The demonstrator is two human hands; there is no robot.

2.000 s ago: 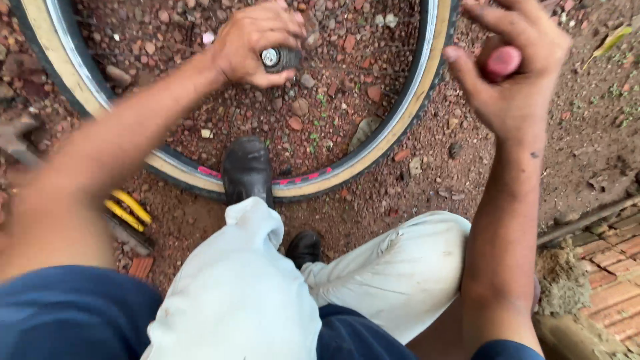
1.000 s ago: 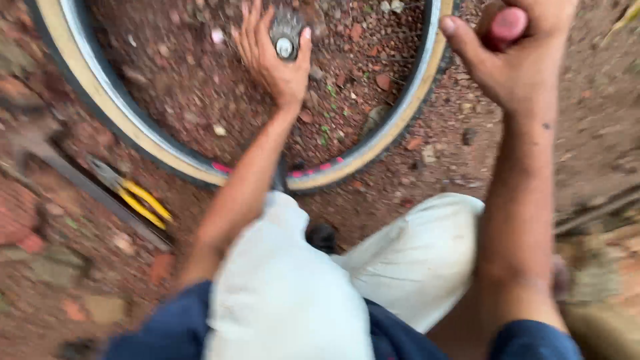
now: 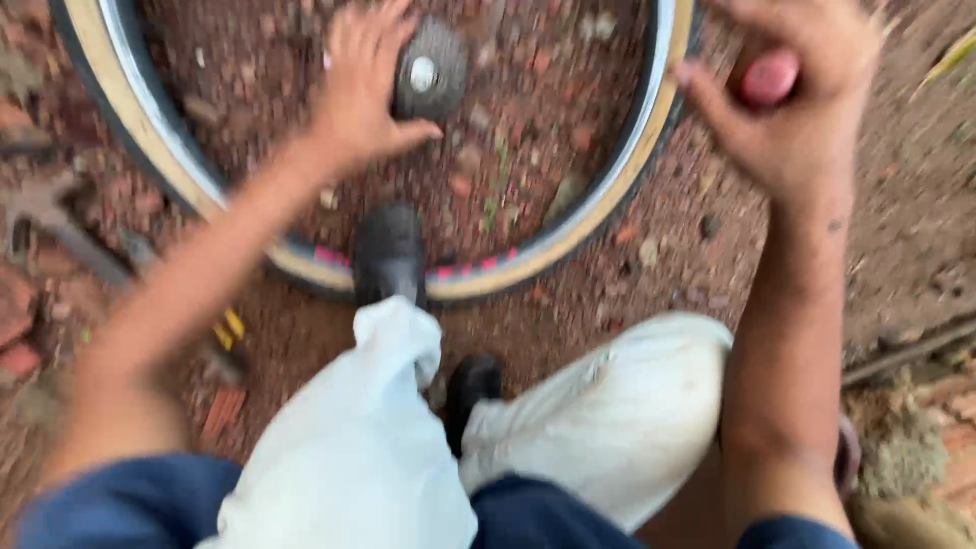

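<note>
A bicycle wheel (image 3: 625, 179) with a black and tan tyre lies over the gravel, pink marks on its rim. Near its middle is a dark round hub part (image 3: 442, 72) with a pale centre. My left hand (image 3: 362, 88), fingers spread, is beside that part; whether it touches cannot be told through the blur. In my right hand (image 3: 808, 91), over the wheel's right edge, is a red-ended handle (image 3: 770, 78); its far end is hidden. A dark shoe (image 3: 389, 252) rests at the near side of the wheel.
On the left lie a hammer (image 3: 72, 232) and pliers with yellow handles (image 3: 229, 329), partly hidden by my left forearm. Brick pieces (image 3: 223, 412) are scattered around. Stonework and bricks (image 3: 907, 457) border the lower right.
My left hand, earlier curled around the hub part, is now spread beside it. The red-ended handle stays in my right hand. The view has shifted.
</note>
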